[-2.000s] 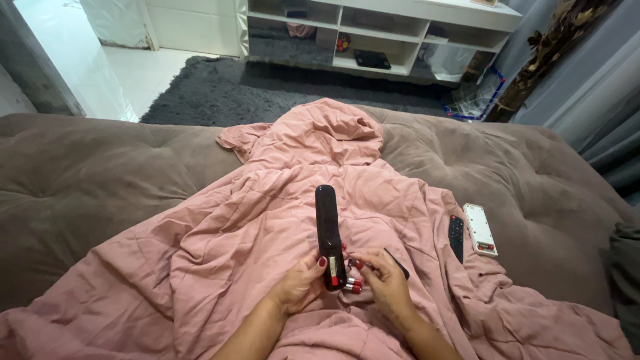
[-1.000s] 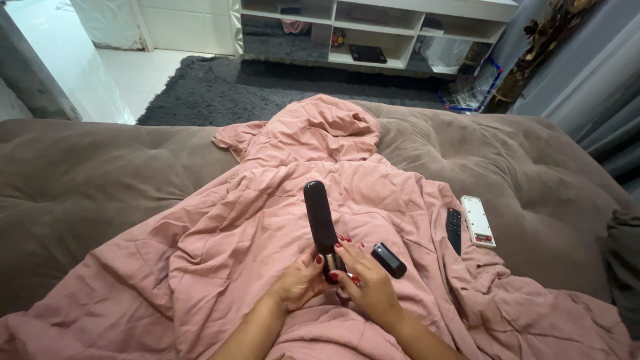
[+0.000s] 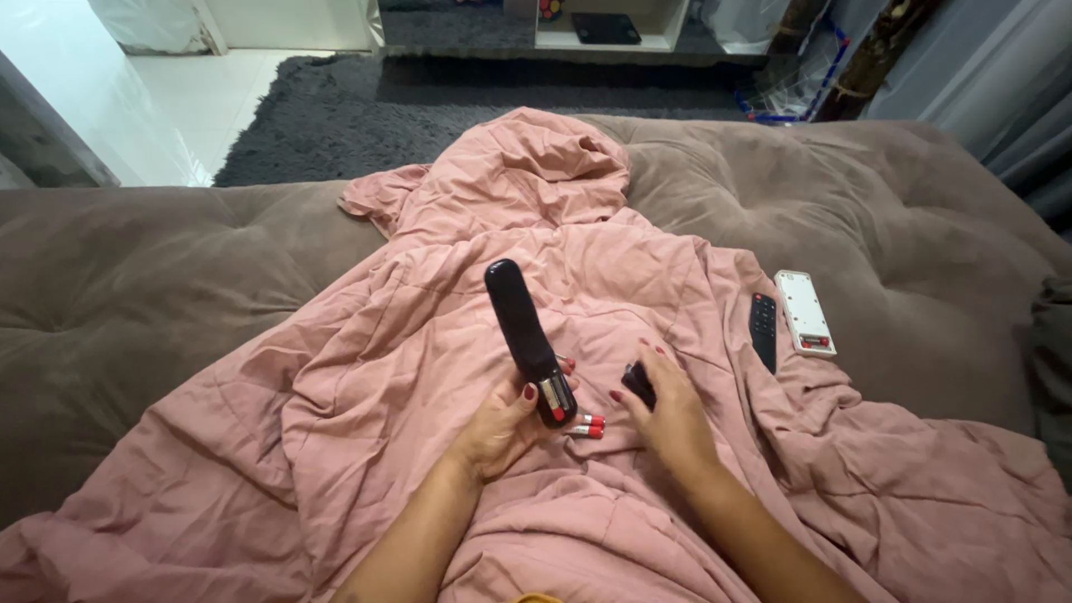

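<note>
My left hand (image 3: pixel 501 425) holds a black remote control (image 3: pixel 521 322) by its lower end, back side up. Its battery compartment is uncovered, and a battery with a red end (image 3: pixel 555 400) lies in it. To the right, my right hand (image 3: pixel 677 410) grips a small black battery cover (image 3: pixel 639 383) between thumb and fingers, apart from the remote. Two loose batteries, red at one end (image 3: pixel 590 431), lie on the pink blanket (image 3: pixel 536 519) between my hands, close to the left hand's fingers.
On the blanket's right edge rests a second black remote control (image 3: pixel 763 331). Beside it a white remote control (image 3: pixel 806 314) shows batteries in its open compartment. The brown tufted sofa (image 3: pixel 904 218) spreads beneath; beyond are a dark shaggy rug (image 3: pixel 335 117) and a low shelf unit (image 3: pixel 544 38).
My right hand has left the remote's lower end, moved right and taken hold of the black cover, which lay on the blanket one second ago. The left hand still holds the remote.
</note>
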